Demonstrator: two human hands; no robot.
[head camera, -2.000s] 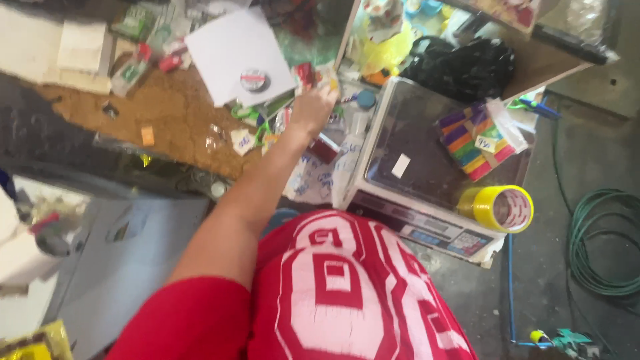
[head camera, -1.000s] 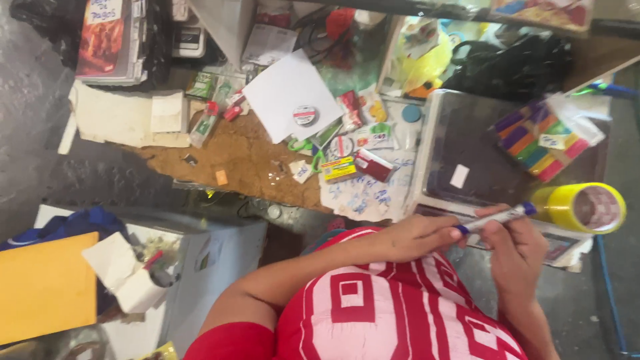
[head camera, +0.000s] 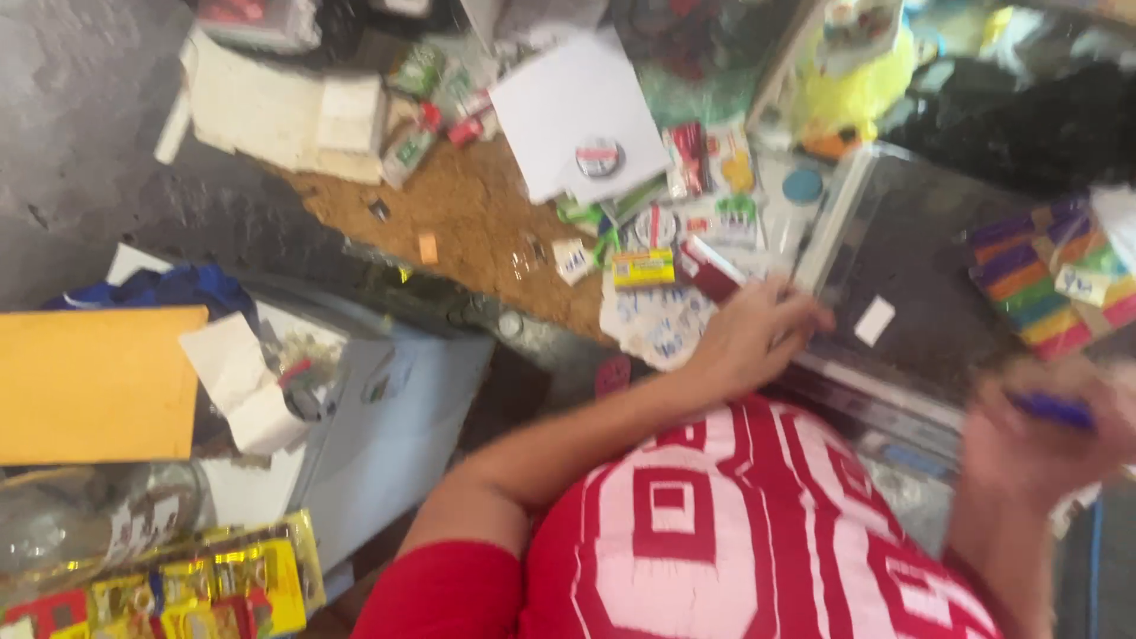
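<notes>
My left hand (head camera: 754, 333) hovers by the near left edge of the glass-topped case (head camera: 919, 240), beside a dark red box (head camera: 707, 269); its fingers are apart with nothing seen in them. At the right, my right hand (head camera: 1052, 426) is closed on a blue marker (head camera: 1053, 410), both blurred. Beyond that hand lies a wrapped pack of multicoloured sticks (head camera: 1038, 275). A small white label (head camera: 875, 320) is on the case top. Left of the red box are a yellow box (head camera: 643, 267) and torn paper with blue writing (head camera: 661, 321).
A white sheet (head camera: 577, 106) bearing a round tin (head camera: 599, 157) lies on the worn brown board (head camera: 479, 200). Small packets lie around it. At the left are a yellow envelope (head camera: 98, 386), crumpled paper (head camera: 240, 382), a grey-blue surface (head camera: 390, 435) and yellow packets (head camera: 195, 577).
My hands, together on the marker one second ago, have moved apart. My left hand has let go of it and moved toward the dark red box; my right hand keeps it.
</notes>
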